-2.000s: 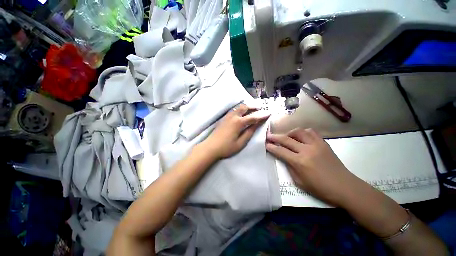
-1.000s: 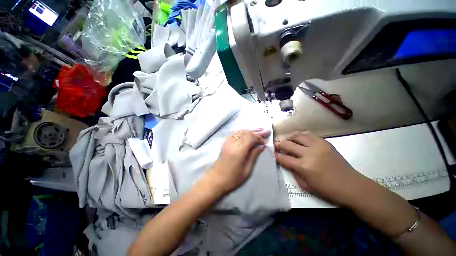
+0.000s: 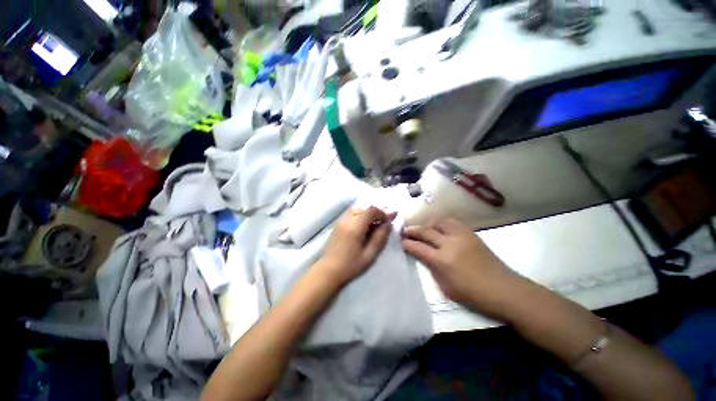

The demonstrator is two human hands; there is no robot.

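A light grey garment panel [image 3: 353, 301] lies on the white machine table, its right edge running up to the needle area of the sewing machine [image 3: 440, 102]. My left hand [image 3: 357, 243] rests on the panel just below the presser foot, fingers bent, pinching the fabric near its edge. My right hand [image 3: 451, 258] is at the panel's right edge, thumb and fingertips closed on it. The presser foot [image 3: 404, 188] is blurred, so the needle cannot be made out. Dark red thread snips [image 3: 480, 188] lie right of the needle.
A crumpled grey bundle [image 3: 161, 290] with a white slip [image 3: 210, 269] lies at left; more grey pieces [image 3: 263, 168] lie behind the panel. A red plastic bag [image 3: 118, 176] and a clear bag [image 3: 174, 78] are at back left. A black cable [image 3: 600, 188] crosses the table at right.
The camera view has shifted and shows more of the machine's top. My left hand has moved down the panel away from the needle since the earliest frame. My right hand stays at the edge.
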